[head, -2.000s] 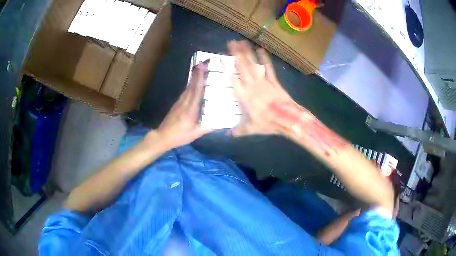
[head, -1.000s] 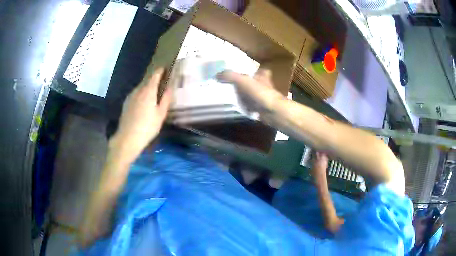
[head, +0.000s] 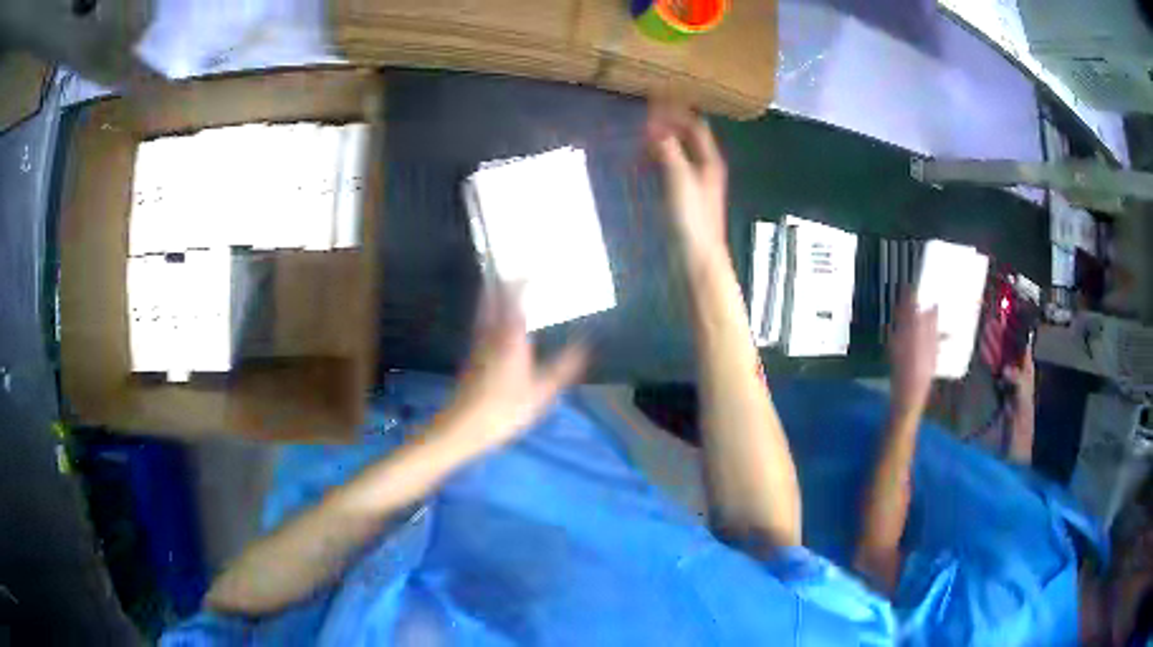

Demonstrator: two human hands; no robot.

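A small stack of white product boxes point(head: 544, 236) lies on the dark bench mat in front of me. My left hand point(head: 506, 367) is at the stack's near edge, fingers spread and blurred; whether it grips the stack is unclear. My right hand point(head: 689, 152) is to the right of the stack, apart from it, with nothing seen in it. An open brown shipping carton point(head: 304, 310) stands at the left. White product boxes point(head: 240, 190) fill its far side and its near left part, and bare cardboard shows at its near right.
Flattened cartons point(head: 481, 36) lie at the far bench edge with a tape dispenser point(head: 689, 13) on top. More white boxes point(head: 819, 288) stand on the mat at the right. A neighbouring worker's hand point(head: 913, 335) holds a white box point(head: 955, 310); their other hand holds a dark scanner point(head: 1005, 316).
The carton now appears at the left, with more boxes inside. My hands have left it and are over the mat, around a small stack. The neighbour's hands have come further into view.
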